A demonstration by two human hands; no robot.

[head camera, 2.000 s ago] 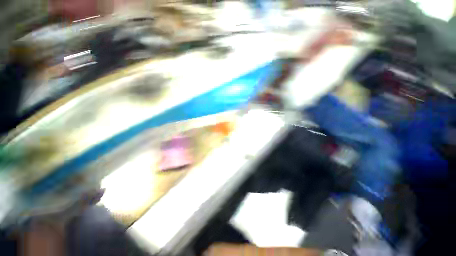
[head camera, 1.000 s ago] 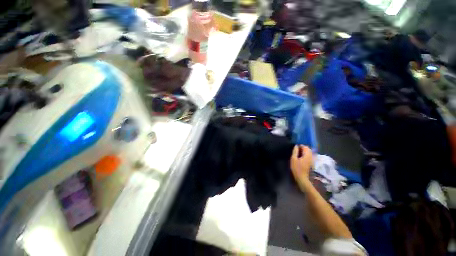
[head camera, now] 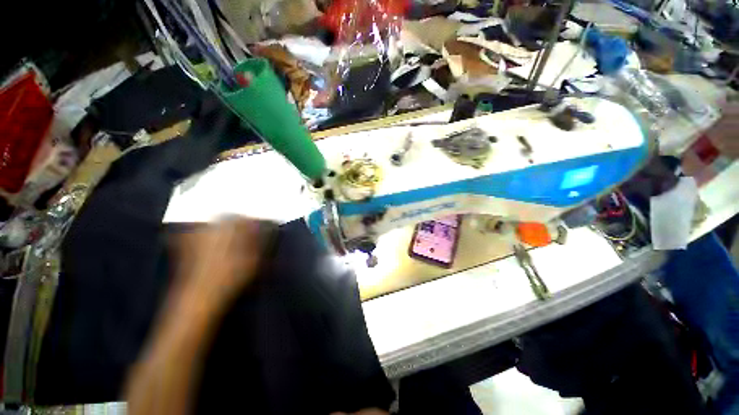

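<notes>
Black fabric [head camera: 300, 324] lies spread over the left end of the white sewing machine table and hangs toward me. My left hand [head camera: 231, 247], blurred, is on or just over the black fabric, left of the needle area. Its fingers are too blurred to tell if they grip. A skin-toned sliver at the bottom edge may be my right hand [head camera: 360, 412], almost wholly cut off. The white and blue sewing machine [head camera: 486, 182] lies across the table, its needle end beside the fabric.
A phone [head camera: 436, 241], an orange-red block [head camera: 534, 234] and slim metal snips [head camera: 531, 272] lie on the machine bed. A green cone [head camera: 275, 121] stands above the head. Cloth scraps [head camera: 470, 61] are heaped behind. Blue cloth or plastic [head camera: 705, 284] shows at right.
The view has swung left from the floor crate to the machine. The hand seen at the blue crate is no longer there. My left hand and the black fabric on the table now show.
</notes>
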